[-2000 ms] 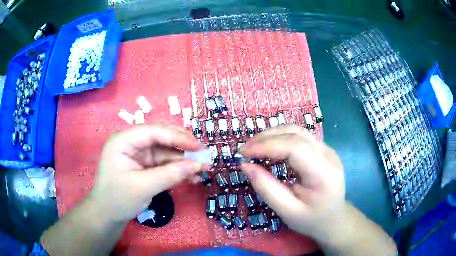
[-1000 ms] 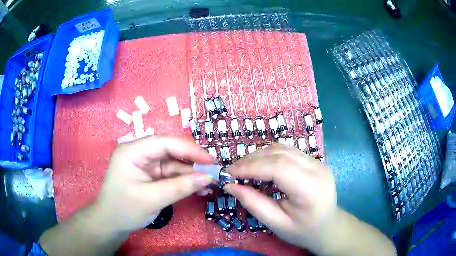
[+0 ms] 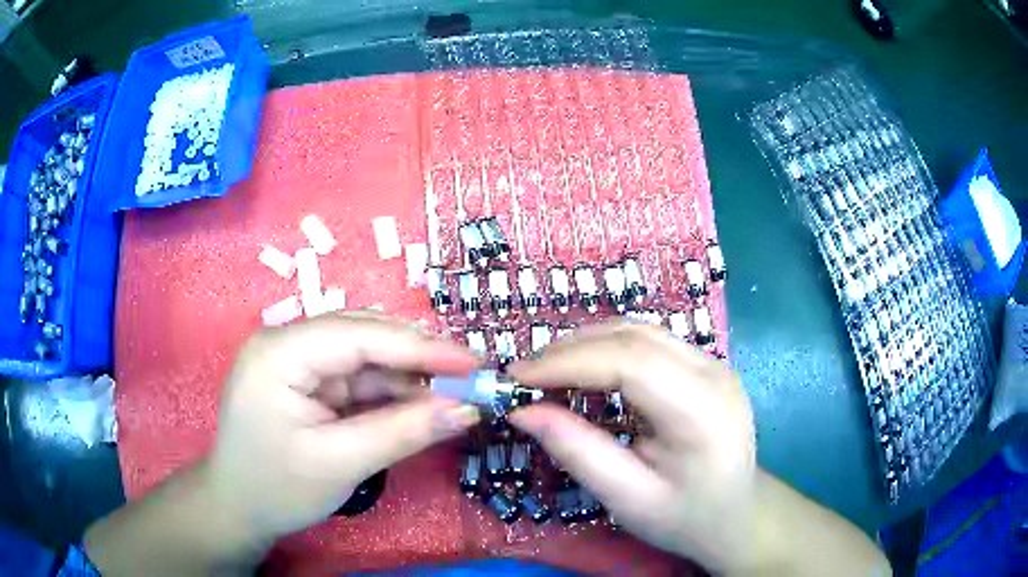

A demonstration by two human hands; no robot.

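Observation:
My left hand (image 3: 327,417) pinches a white sleeve (image 3: 453,387) between thumb and fingers, over the middle of the red mat. My right hand (image 3: 648,434) pinches a small cylindrical unit (image 3: 504,390), silver with a darker end, by its right end. The unit and the sleeve meet or overlap between my fingertips; how far one is inside the other I cannot tell. Both hands hover over the clear blister tray (image 3: 564,124), whose nearer rows hold silver-black units. Several loose white sleeves (image 3: 310,276) lie on the mat beyond my left hand.
A large blue bin (image 3: 90,282) with silver cylinders and a smaller blue bin (image 3: 242,124) with white rings stand at left. A black round dish (image 3: 363,494) is mostly hidden under my left hand. A filled second blister tray (image 3: 891,282) and a small blue container (image 3: 958,225) are at right.
Both hands moved slightly down and right from the earliest frame. The unit has come up against the sleeve, and its silver body now shows between my fingertips.

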